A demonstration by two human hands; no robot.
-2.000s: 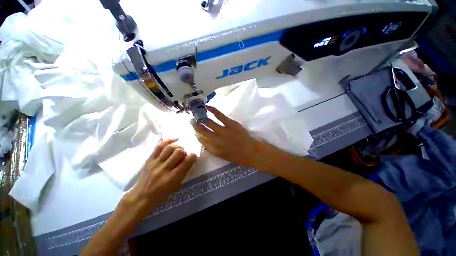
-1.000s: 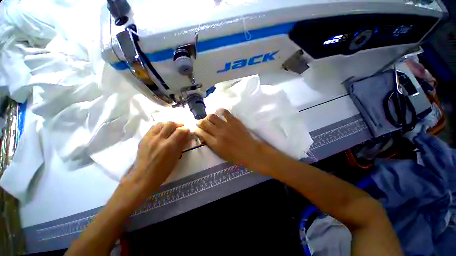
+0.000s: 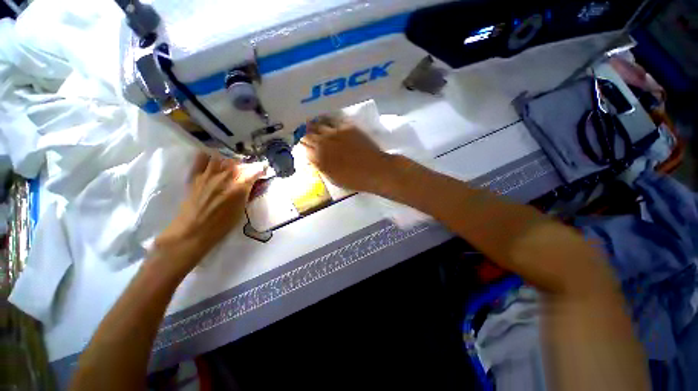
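Observation:
White fabric [image 3: 115, 195] lies left of the needle area and under the machine head; more white cloth [image 3: 366, 114] shows behind my right hand. My left hand [image 3: 205, 200] is on the cloth left of the presser foot, its fingertips washed out by the lamp, so its grip is unclear. My right hand [image 3: 340, 155] is right of the dark grey cylinder [image 3: 281, 158], fingers curled on the white fabric. A yellow patch [image 3: 312, 197] shows on the bed between the hands, beside a dark-edged plate outline. The needle tip is hidden in glare.
The white JACK machine head [image 3: 337, 84] spans the back, with a lit black control panel [image 3: 528, 30]. Black-handled scissors [image 3: 605, 141] lie on grey-blue folded cloth [image 3: 562, 149] at right. A ruler strip [image 3: 306, 267] runs along the front edge. A blue-rimmed container [image 3: 471, 336] is below right.
My hands have moved apart; the right hand is farther back beside the grey cylinder. The cloth right of the needle has shifted back and bunched, exposing the yellow patch and plate outline. The view has shifted slightly.

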